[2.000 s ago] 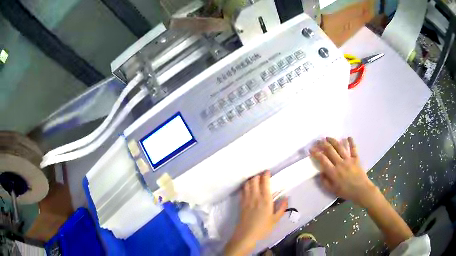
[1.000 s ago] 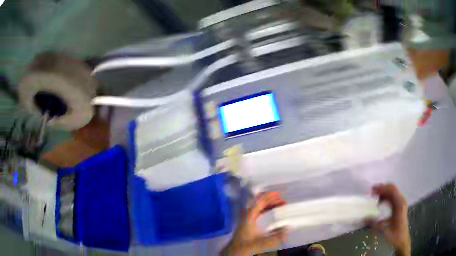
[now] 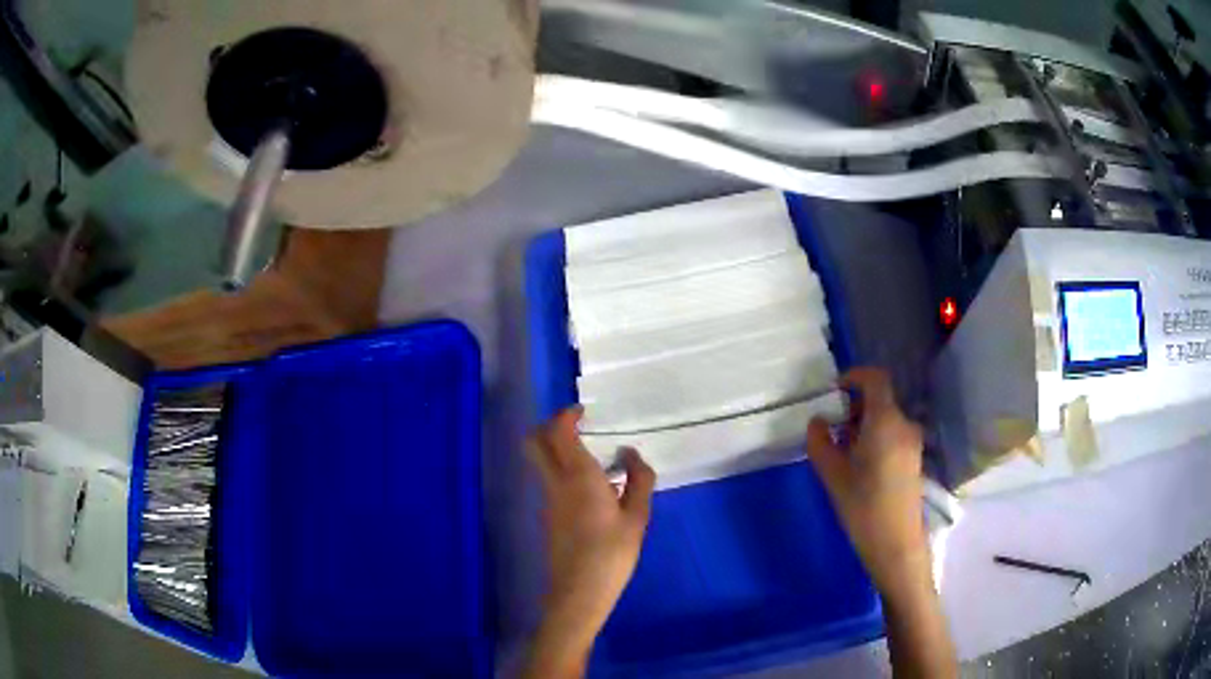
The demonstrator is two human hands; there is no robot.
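A white strip bundle (image 3: 717, 448) lies in the blue strip tray (image 3: 744, 570), along the near side of several rows of white bundles (image 3: 697, 312). A thin dark line separates it from the row behind. My left hand (image 3: 591, 491) grips its left end, thumb and fingers around it. My right hand (image 3: 866, 458) grips its right end. The near part of the tray shows bare blue bottom. The undersides of the bundle and my fingertips are partly hidden.
The supply reel (image 3: 452, 106) with its metal spindle stands at the upper left, its feed strips (image 3: 797, 166) running right to the cutting machine (image 3: 1009, 358). An empty blue tray (image 3: 372, 517) and a parts tray (image 3: 179, 511) lie left. A hex key (image 3: 1043, 570) lies right.
The view has swung left to the trays. Both hands have moved from the bench before the machine to the strip tray, carrying the bundle, which now lies against the rows.
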